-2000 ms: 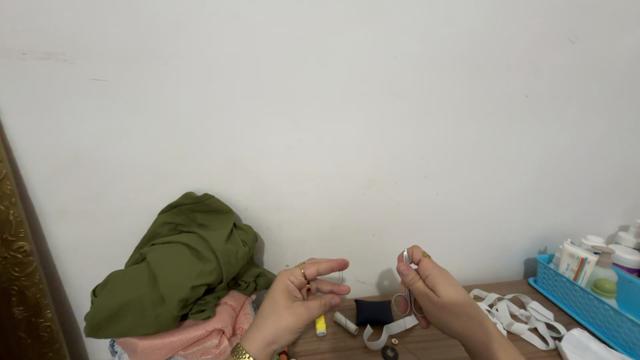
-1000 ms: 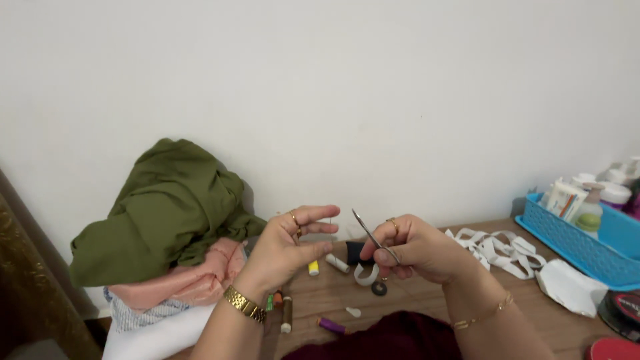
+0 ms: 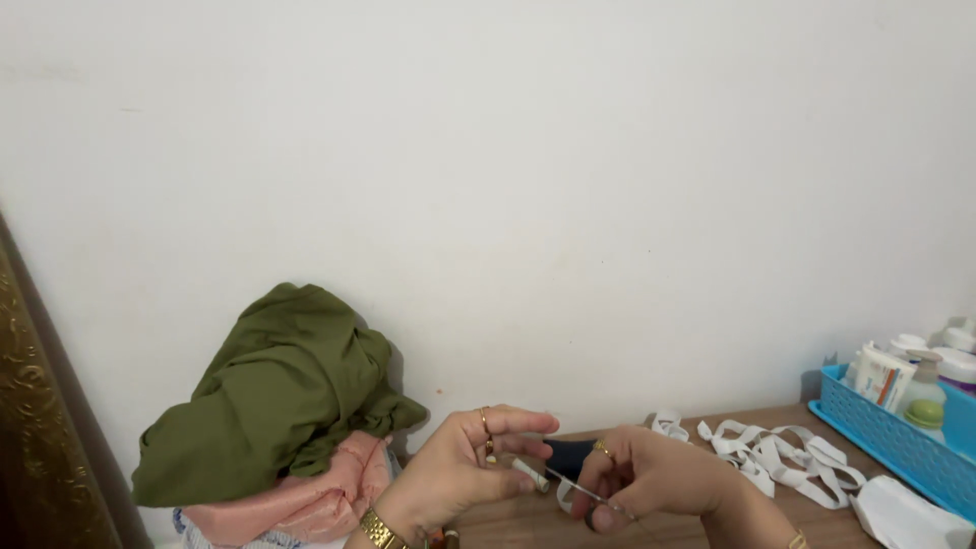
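My right hand (image 3: 640, 476) grips small metal scissors (image 3: 583, 492), whose tips point left toward my other hand. My left hand (image 3: 480, 461), with rings and a gold watch, has its fingertips raised and curved near those tips; a thin needle or thread shows there in the earlier views, but now I cannot tell whether it holds anything. Behind the hands on the wooden table (image 3: 518, 526) lie a white thread spool (image 3: 530, 473), a dark blue cushion-like piece (image 3: 568, 457) and part of a white elastic band (image 3: 564, 494).
Olive green cloth (image 3: 282, 396) is heaped over pink cloth (image 3: 305, 503) at the left. Tangled white elastic (image 3: 793, 457) lies on the right beside a folded white item (image 3: 907, 511). A blue plastic basket (image 3: 892, 427) holds tubes and bottles against the wall (image 3: 534, 191).
The scissors, upright between the hands a second ago, now slant lower with their tips closer to my left fingers. The view has tilted down and back up.
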